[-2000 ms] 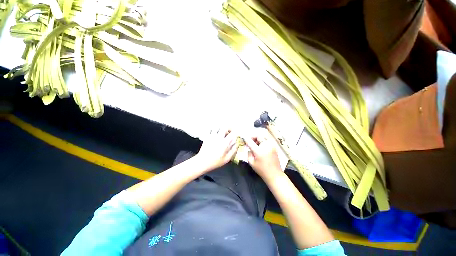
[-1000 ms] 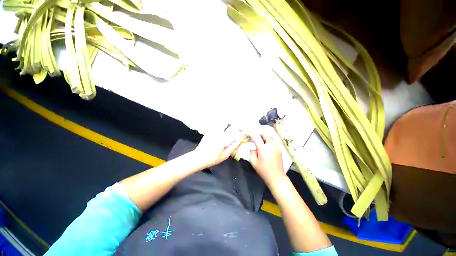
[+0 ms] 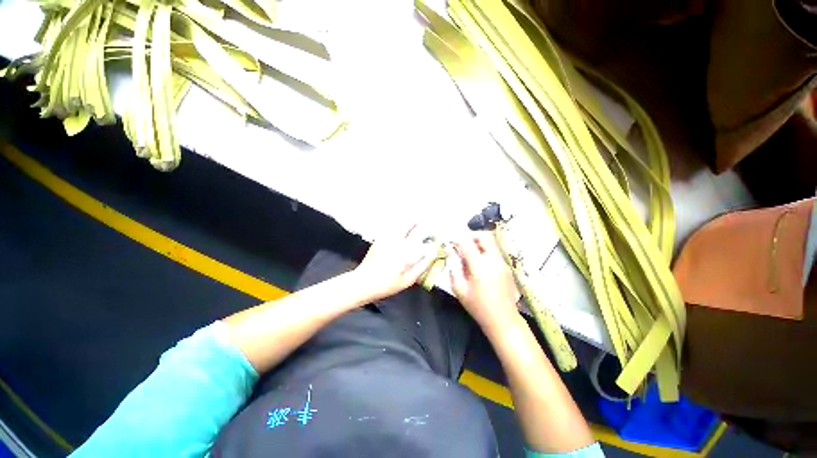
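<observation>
My left hand [image 3: 394, 262] and my right hand [image 3: 484, 275] meet at the front edge of the white table. Between their fingertips they hold a short yellow-green strip end [image 3: 434, 271]; most of it is hidden by the fingers. A pale yellowish stick [image 3: 540, 313] with a dark lumpy end lies just right of my right hand, its lower end past the table edge. A bundle of long yellow-green strips [image 3: 573, 152] lies further right, its ends over the edge. A looped pile of strips [image 3: 152, 80] lies at the upper left, its ends hanging off the edge.
Brown panels [image 3: 748, 286] with orange-tan faces stand at the right. Below the table's right edge are a round rim [image 3: 602, 380] and a blue crate [image 3: 667, 420] on the floor. The white table [image 3: 296, 170] runs diagonally. A yellow line [image 3: 143, 233] crosses the dark floor.
The view has shifted slightly. Both hands stay together at the table edge, with small finger movements around the strip end. The stick, bundle and pile lie as before.
</observation>
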